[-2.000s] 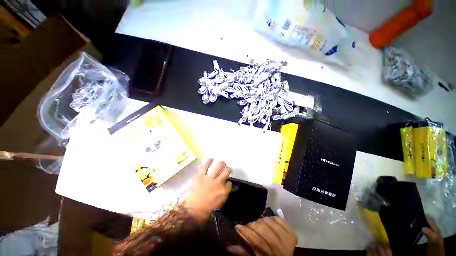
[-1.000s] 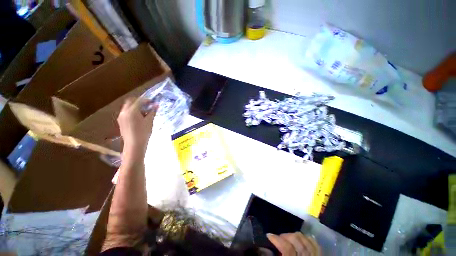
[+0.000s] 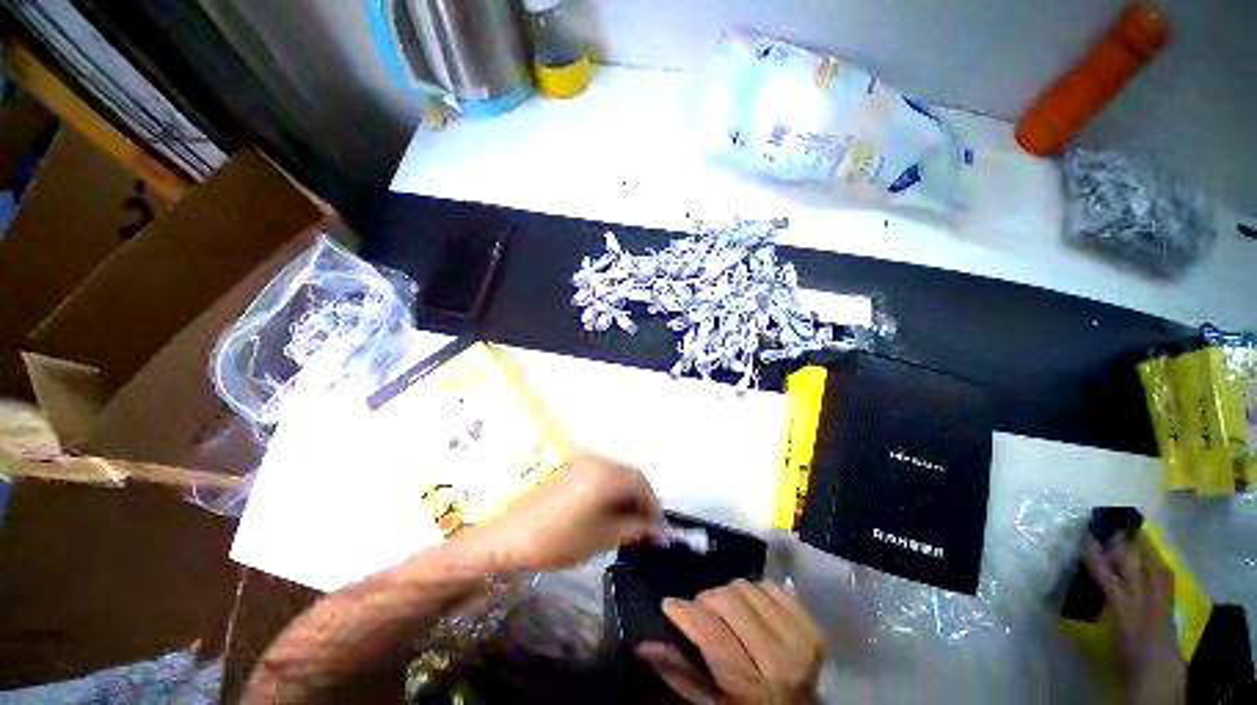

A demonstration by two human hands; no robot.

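My right hand [image 3: 744, 636] holds an open black box [image 3: 717, 551] near the bottom middle. My left hand [image 3: 600, 507] is at the box's opening, with a small whitish piece [image 3: 687, 539] at its fingertips; blur hides its exact shape. A yellow outer sleeve [image 3: 496, 438] lies left of my left hand. A closed black box [image 3: 910, 475] with pale lettering and a yellow sleeve edge lies to the right. A tangled heap of white-grey cables [image 3: 724, 296] lies on the black strip. A clear plastic bag of cables [image 3: 324, 331] sits at the left table edge.
A dark phone [image 3: 466, 276] lies behind the yellow sleeve. Cardboard cartons [image 3: 179, 296] stand left. A kettle [image 3: 462, 55], jar [image 3: 558, 55], white bag [image 3: 827, 124] and orange bottle [image 3: 1093, 83] are at the back. Another person's hand [image 3: 1141, 606] holds a yellow-and-black box at right, near yellow boxes [image 3: 1188, 420].
My left hand has moved from the clear bag at the left to the black box, now with a small whitish piece. The camera view has shifted. My right hand stays on the box.
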